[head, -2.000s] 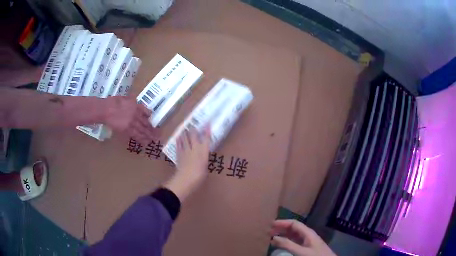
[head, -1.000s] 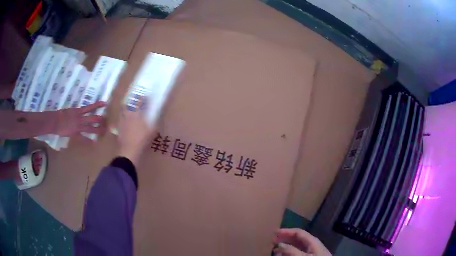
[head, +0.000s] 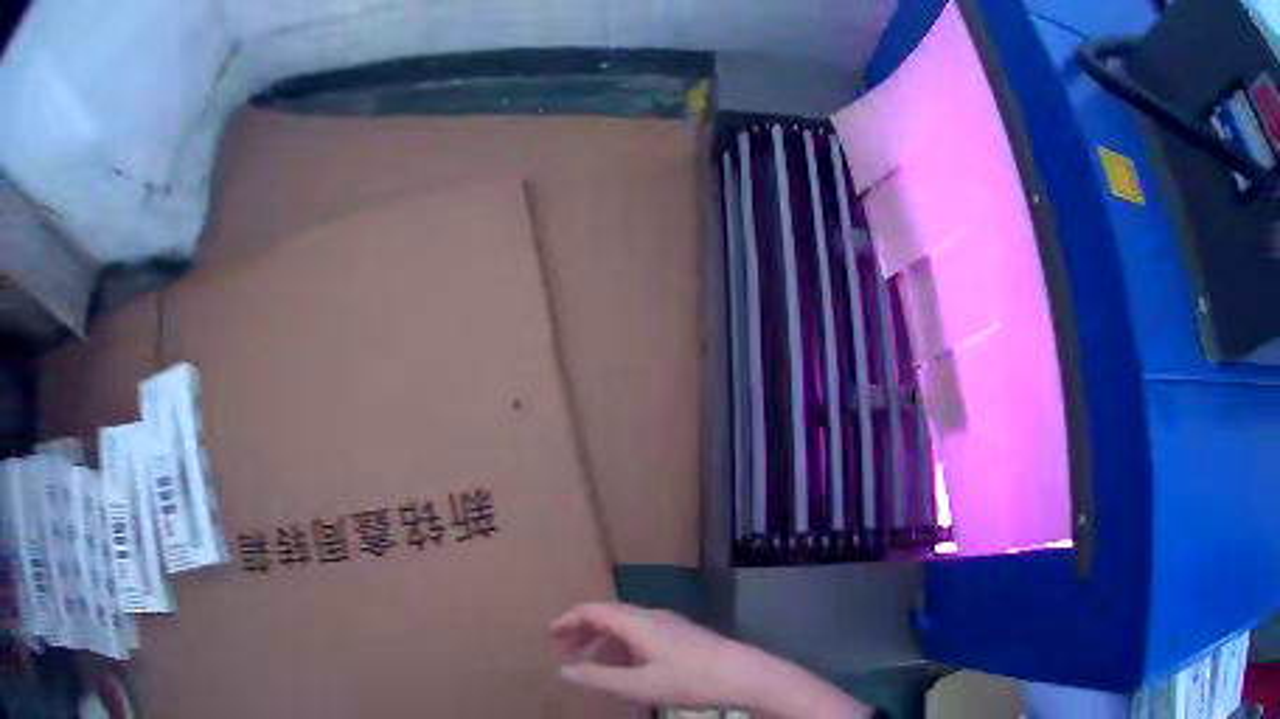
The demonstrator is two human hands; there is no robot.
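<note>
Several slim white retail boxes (head: 180,471) lie side by side, overlapping, on the brown cardboard sheet (head: 379,365) at the far left. They show dark label bars and print. My right hand (head: 611,653) is at the bottom middle, over the cardboard's lower right edge. Its fingers are loosely curled and apart, and I see nothing in it. It is well away from the boxes. My left hand is out of the picture.
The roller conveyor (head: 800,337) stands right of the cardboard. Behind it a pink-lit curtain flap (head: 1004,351) hangs on the blue shrink tunnel (head: 1207,492). A control box (head: 1193,211) is at upper right. More white boxes (head: 1200,688) show at the bottom right. A white wall (head: 491,42) runs behind.
The view has swung right towards the machine. My left hand has let go of the box, which now lies at the row's right end, and has left the picture. The other person's hand is gone from view.
</note>
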